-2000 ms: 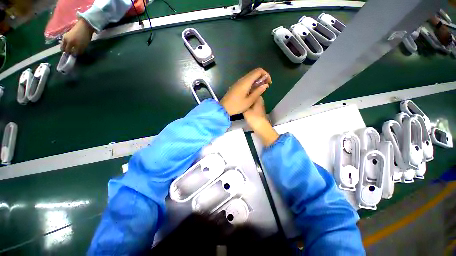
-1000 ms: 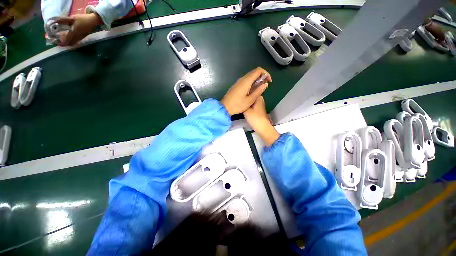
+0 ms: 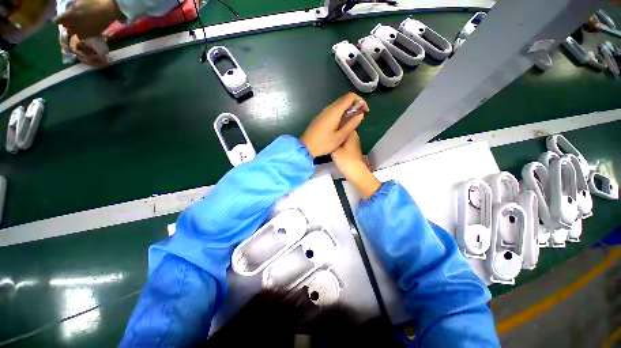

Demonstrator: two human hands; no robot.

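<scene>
My left hand (image 3: 332,126) rests at the belt's near rail with its fingers curled. A small shiny patch shows at its fingertips; I cannot tell whether it is a held part. My right hand (image 3: 350,153) is crossed under the left wrist, its fingers mostly hidden. Three white plastic housings (image 3: 269,242) lie side by side on the white work sheet (image 3: 344,255) between my forearms, black dots showing on two. More housings (image 3: 508,239) stand crowded in overlapping rows at the bench's right. One housing (image 3: 233,139) lies on the belt just beyond my left sleeve.
The green belt (image 3: 156,126) carries another housing (image 3: 229,71) and a group of housings (image 3: 376,58) farther back. A slanting grey post (image 3: 470,81) rises right of my hands. Another person's hands (image 3: 88,30) are at the upper left by a red sheet. Black cables hang at the back.
The housings on the belt have shifted left. The other person's hands have moved back from the belt to its far edge with a housing. My hands have hardly moved.
</scene>
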